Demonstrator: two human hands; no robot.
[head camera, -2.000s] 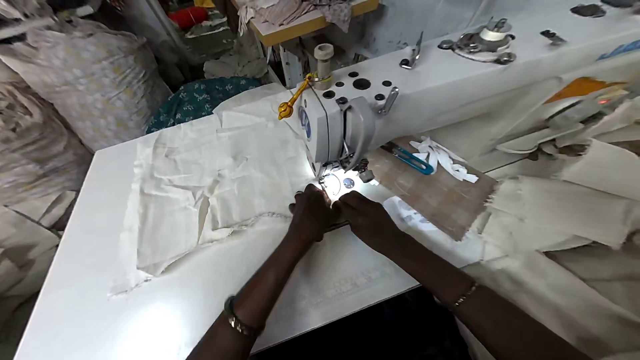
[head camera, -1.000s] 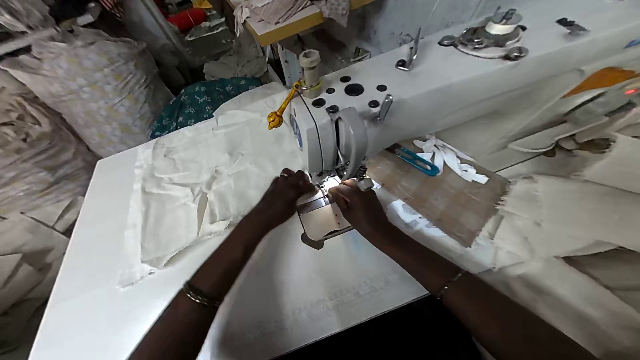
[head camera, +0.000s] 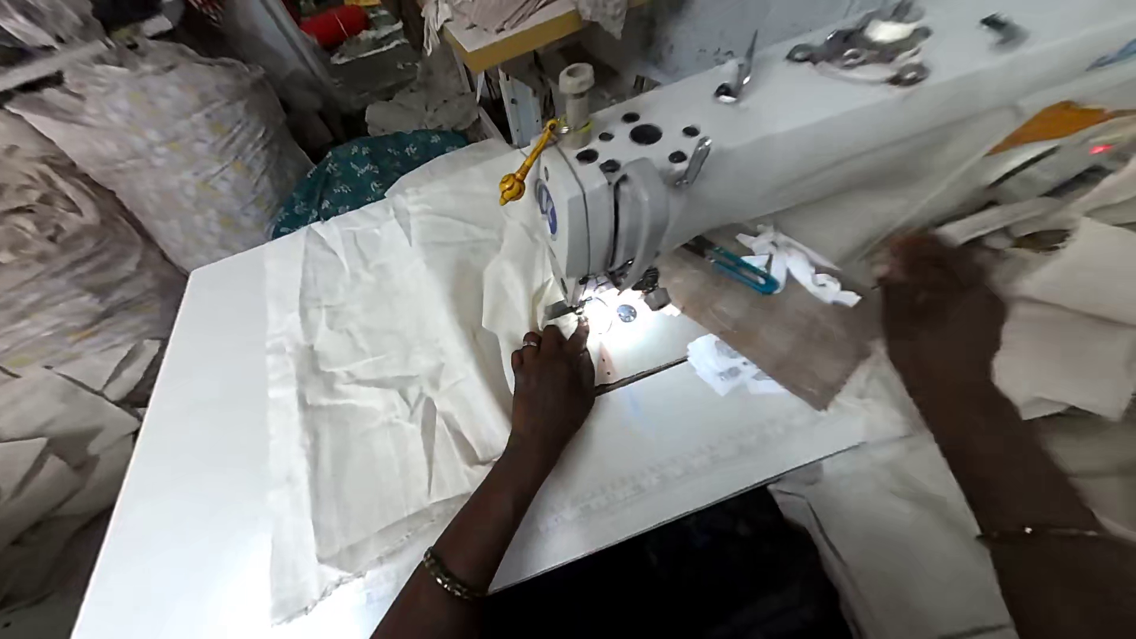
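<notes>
An industrial sewing machine (head camera: 612, 204) stands over the white table, its lamp lighting the needle area. My left hand (head camera: 552, 377) lies palm down just in front of the presser foot (head camera: 568, 309), fingertips at the edge of the cream fabric (head camera: 382, 373), which spreads wrinkled to the left. Whether its fingers grip the cloth cannot be told. My right hand (head camera: 932, 275) is blurred, raised off to the right beside a pile of cream fabric pieces (head camera: 1065, 346); what its fingers hold, if anything, is not clear.
Teal thread snips (head camera: 744, 269) and white fabric scraps (head camera: 799, 266) lie on a brown checked board or cloth (head camera: 781, 337) right of the needle. Printed white paper pieces (head camera: 723, 364) sit nearby. A yellow ornament (head camera: 524, 173) hangs at the machine head. Stuffed sacks (head camera: 195, 151) stand behind left.
My right hand has left the needle area and moved far right to the fabric pieces. The plate by the needle, uncovered and tilted out a second ago, is back near the table surface.
</notes>
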